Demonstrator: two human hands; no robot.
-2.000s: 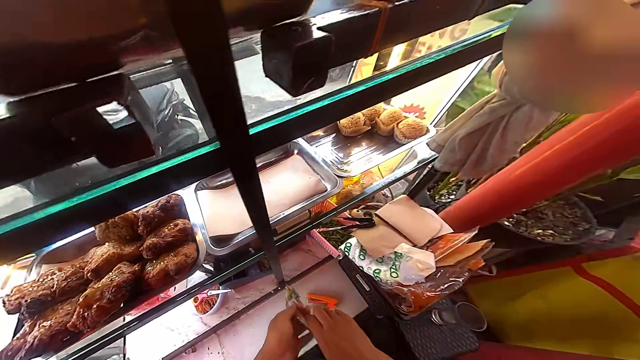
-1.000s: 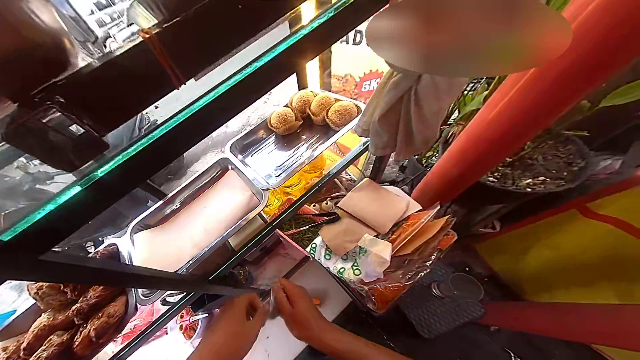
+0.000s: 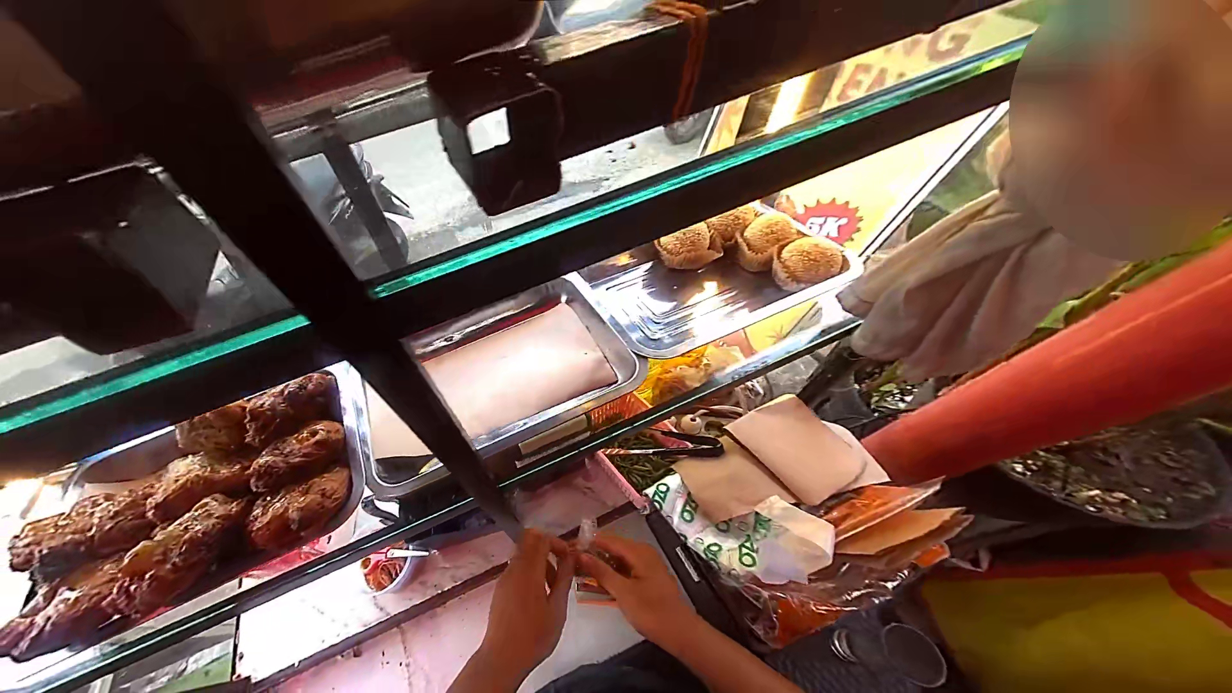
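My left hand (image 3: pixel 525 597) and my right hand (image 3: pixel 630 582) meet at the lower middle, over a white board (image 3: pixel 587 635). Their fingertips pinch a small clear plastic piece (image 3: pixel 585 534), perhaps a bag; its contents are too small to tell. Something orange lies below the fingers, partly covered by my right hand. To the left of my left hand, a small bowl (image 3: pixel 388 568) of red food with a white spoon stands on the pale counter. A pink basket (image 3: pixel 621 478) with green leaves and black-handled tongs (image 3: pixel 674 445) is just beyond my right hand.
A glass case with a black frame (image 3: pixel 423 423) holds trays of roasted meat (image 3: pixel 192 500), a pale sheet (image 3: pixel 520 371) and sesame-coated buns (image 3: pixel 767 241). Brown paper (image 3: pixel 794 448) and plastic packs lie at right. A red pole (image 3: pixel 1059 366), a hanging cloth (image 3: pixel 972 279) and a cup (image 3: pixel 912 654) are farther right.
The view has swung between frames. Both hands stay close together; the small clear piece now shows upright between the fingertips. The orange thing under the hands is more covered than two seconds ago.
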